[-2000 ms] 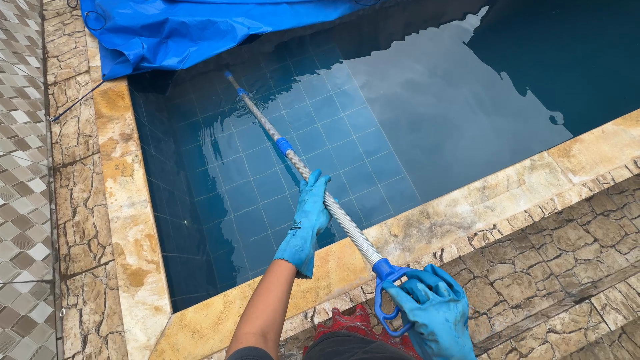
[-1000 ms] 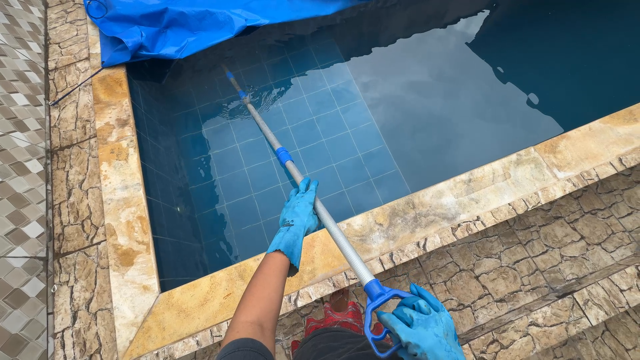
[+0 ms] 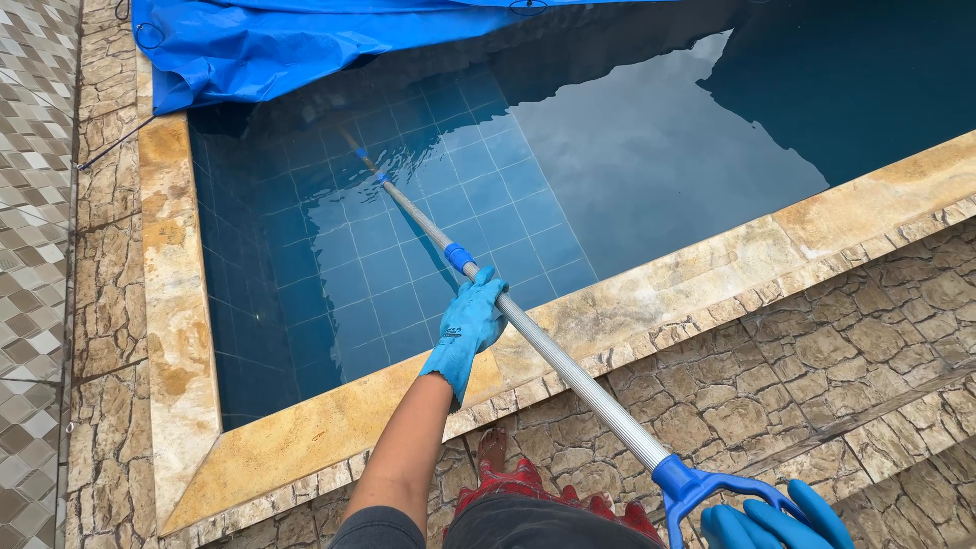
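Note:
A long ribbed metal telescopic pole (image 3: 583, 377) with blue collars slants down into the pool water (image 3: 473, 198); whatever its far end carries is hidden under the surface. My left hand (image 3: 469, 320), in a blue rubber glove, is closed around the pole just below the upper blue collar (image 3: 459, 257). At the near end is a blue plastic D-shaped handle (image 3: 686, 488). My right hand (image 3: 774, 526), gloved the same way, is at this handle, partly cut off by the bottom edge; its fingers look extended and its grip is not clear.
A blue tarpaulin cover (image 3: 252, 53) drapes over the pool's far left corner, tied by a cord (image 3: 114, 145). Stone coping (image 3: 656, 297) edges the pool, with stone-patterned paving (image 3: 762, 374) beside it. A bare foot (image 3: 492, 448) stands near the coping. Patterned tiles (image 3: 30, 305) run along the left.
The pole reaches farther into the water, and more of its far part is submerged. My right hand and the handle are nearer the bottom edge of the view.

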